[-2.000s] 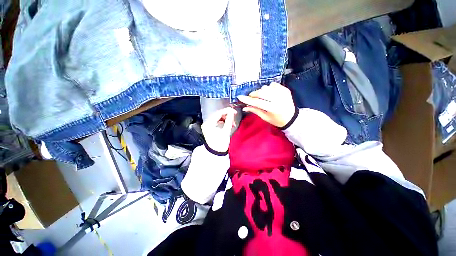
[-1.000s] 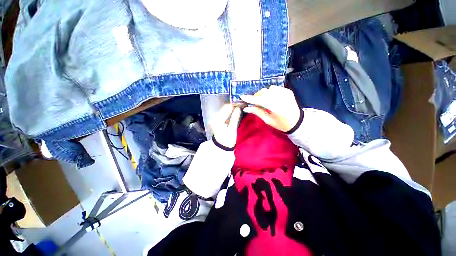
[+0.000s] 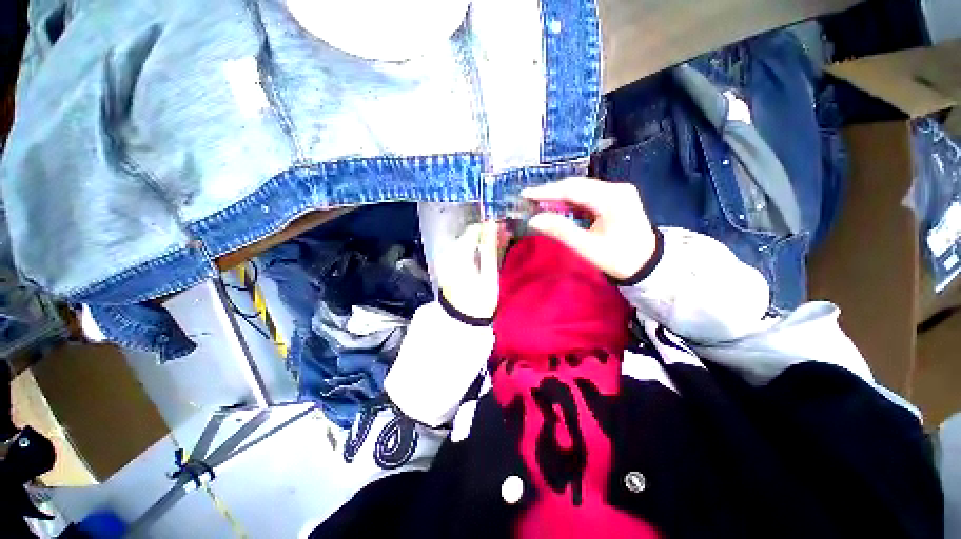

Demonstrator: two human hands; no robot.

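Note:
The inside-out denim jacket (image 3: 200, 116) is spread in front of me, pale side up. Its darker blue hem band (image 3: 390, 181) runs along the near edge, and the front placket (image 3: 571, 95) meets it at a corner. My left hand (image 3: 471, 268) is just below the band near that corner, fingers bent; its fingertips are blurred and what they pinch is unclear. My right hand (image 3: 611, 230) is close beside it, curled around a small tool with dark, red and blue glimpses, apparently thread snips (image 3: 555, 214), mostly hidden by the fingers.
A brown table (image 3: 695, 37) shows behind the placket. Dark denim garments (image 3: 727, 158) hang at right beside a cardboard box (image 3: 869, 242). More crumpled denim (image 3: 353, 326) lies below the table edge, near a metal table leg (image 3: 240, 337). Another box (image 3: 95, 405) stands lower left.
My right hand has opened out a little and shifted right, so the small coloured tool now shows between its fingers. The jacket has shifted slightly left in view.

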